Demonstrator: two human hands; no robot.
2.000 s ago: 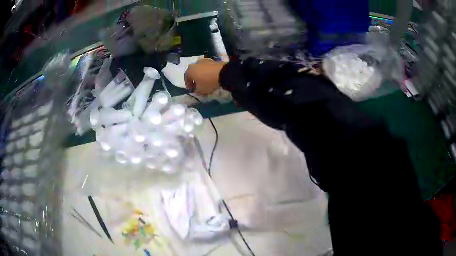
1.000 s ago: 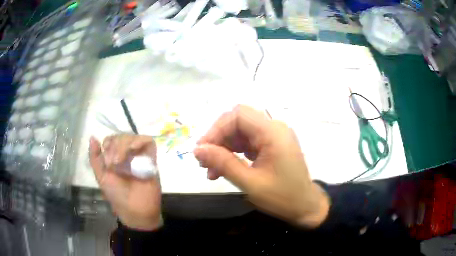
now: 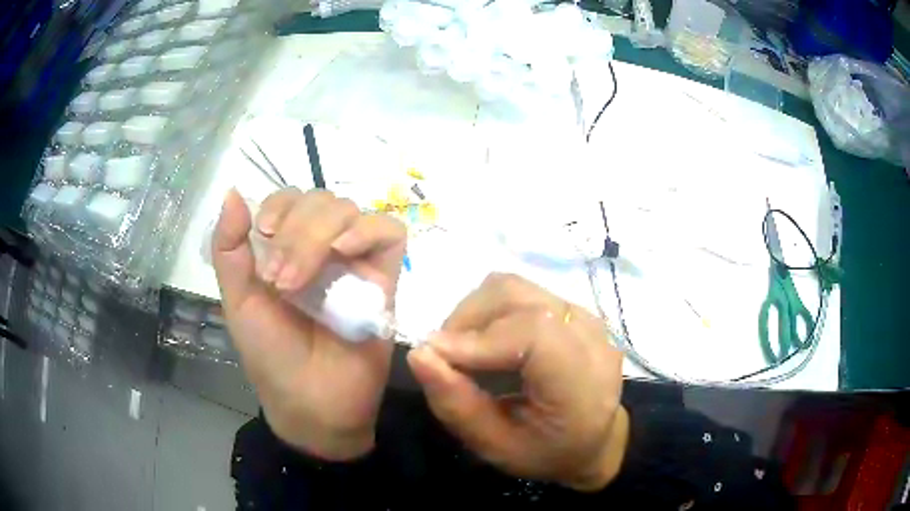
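Note:
My left hand point(image 3: 314, 329) holds a whitish syringe barrel point(image 3: 354, 307) against the palm, with the fingers curled over it and the nozzle end pointing right. My right hand point(image 3: 534, 374) is at the nozzle. Its thumb and index finger pinch a small clear or whitish piece point(image 3: 407, 333) there; what it is exactly is too blurred to tell. The far end of the barrel is mostly hidden by my left fingers. Both hands are at the sheet's front edge.
Blister trays point(image 3: 110, 150) stand at left. Silver tweezers point(image 3: 265, 165), a black stick point(image 3: 314, 157) and small coloured bits point(image 3: 407, 205) lie behind my hands. The barrel pile point(image 3: 489, 45) is at the back, scissors point(image 3: 783, 317) and a looped hose point(image 3: 688, 377) at right.
My right hand first reached to the back, then returned. Both hands have now come together, the right fingers at the barrel's nozzle. The view has shifted, too.

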